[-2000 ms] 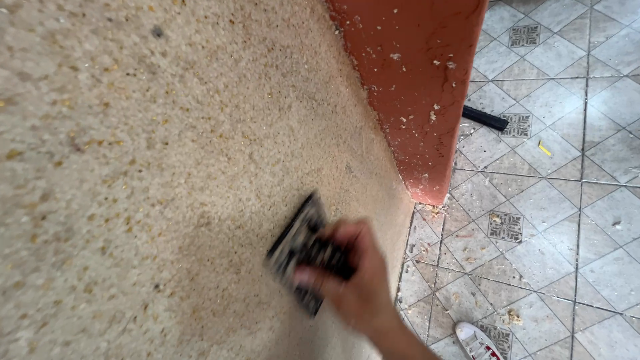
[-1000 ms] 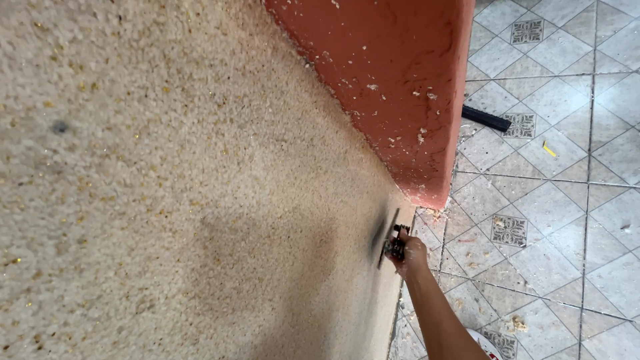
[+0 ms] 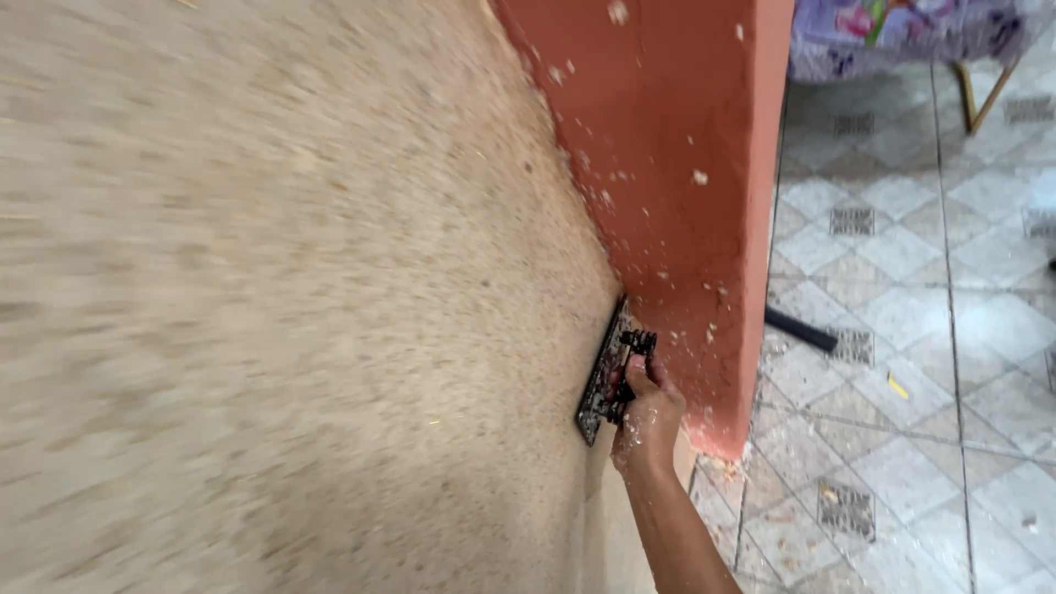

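My right hand (image 3: 652, 417) is closed around the black handle of a flat plastering trowel (image 3: 602, 375). The trowel's dark blade is speckled with pale bits and lies edge-on at the speckled beige wall coating (image 3: 371, 272), close to where it meets the red-painted wall section (image 3: 668, 165). Pale flecks cling to the back of my hand and wrist. A darker, damp-looking patch (image 3: 355, 511) shows low on the coating. My left hand is out of view.
Tiled floor (image 3: 891, 470) lies to the right, with crumbs by the red section's corner (image 3: 726, 450). A black bar (image 3: 800, 328) and a small yellow piece (image 3: 897, 385) lie on it. Purple floral cloth (image 3: 907, 37) hangs above a thin-legged stand (image 3: 973, 103).
My right hand, still holding the trowel, has moved from the open coating to beside the red section. The view has shifted, bringing in the floral cloth.
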